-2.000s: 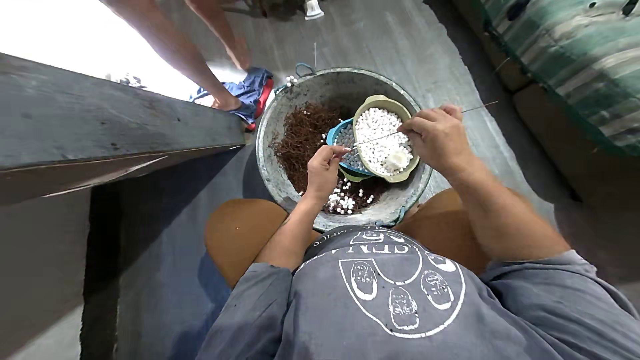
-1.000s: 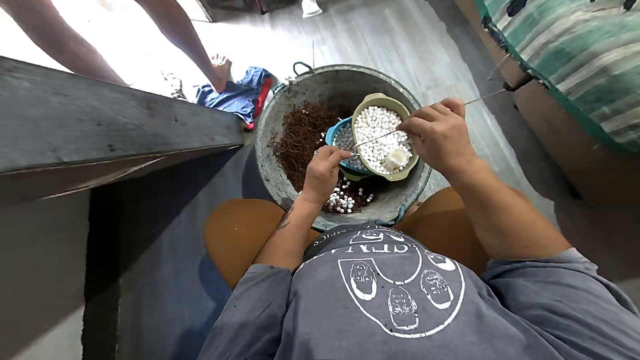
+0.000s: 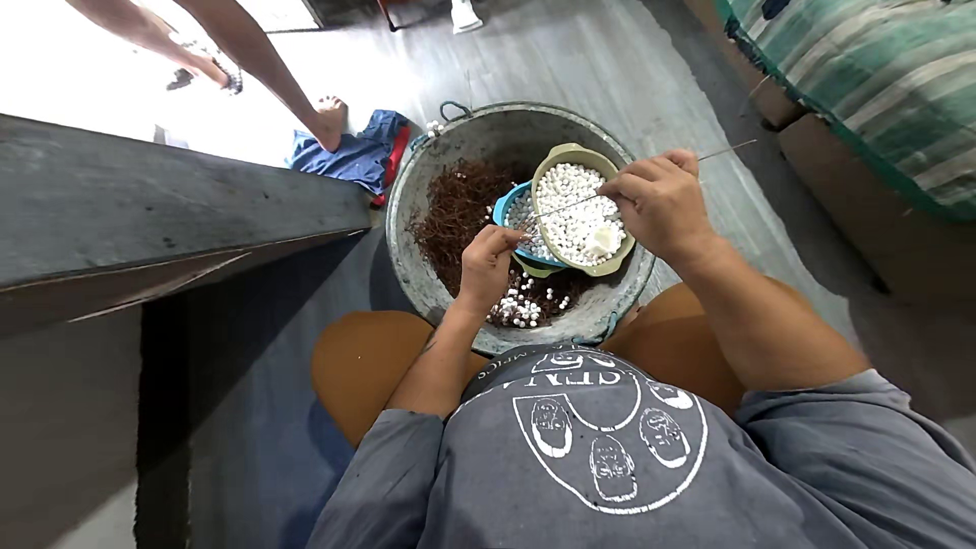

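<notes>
My right hand [image 3: 662, 200] grips a thin wire-like strand [image 3: 568, 207] that runs across the bowls and sticks out past the knuckles to the upper right. At the strand's other end, my left hand [image 3: 488, 263] pinches with thumb and fingertips; what exactly lies between them is too small to tell. Under the strand, a pale green bowl [image 3: 565, 150] full of white beads [image 3: 570, 187] overlaps a blue bowl [image 3: 499, 211] with greyish beads. Both rest inside a large round grey tub [image 3: 412, 267], on brown fibrous strands [image 3: 457, 206]. Loose white beads [image 3: 518, 309] lie near my left wrist.
A blue and red cloth [image 3: 354, 158] lies on the floor beyond the tub, with another person's bare foot [image 3: 330, 122] on it. A grey wooden panel [image 3: 175, 198] stands at the left. At the right is a green striped cover [image 3: 877, 84] over a piece of furniture.
The other person's legs have shifted, and a foot now rests on the cloth. My hands remain over the bowls with the strand between them, nearly where they were.
</notes>
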